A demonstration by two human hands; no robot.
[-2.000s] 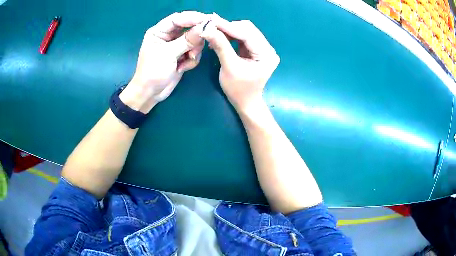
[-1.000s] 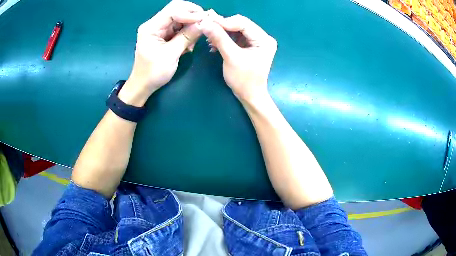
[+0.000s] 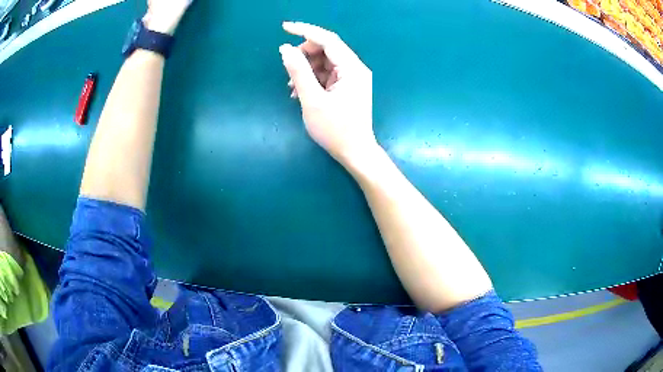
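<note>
My right hand (image 3: 331, 91) is over the middle of the glossy green work surface (image 3: 262, 211). Its thumb and index finger are apart and nothing shows between them. My left hand (image 3: 169, 10) is at the top edge of the picture, mostly cut off, so its fingertips and anything in them are hidden. A dark watch band is on the left wrist. No earbud or small part can be seen.
A red marker or lighter (image 3: 85, 99) lies left of my left forearm. A white strip (image 3: 6, 150) is at the far left edge. Orange pieces (image 3: 625, 22) lie beyond the white rail (image 3: 581, 36) at the upper right. Another person's sleeve (image 3: 22, 290) shows at lower left.
My hands were together with fingertips touching. My left hand has moved away to the upper left, and my right hand's fingers have parted. The view has shifted a little left.
</note>
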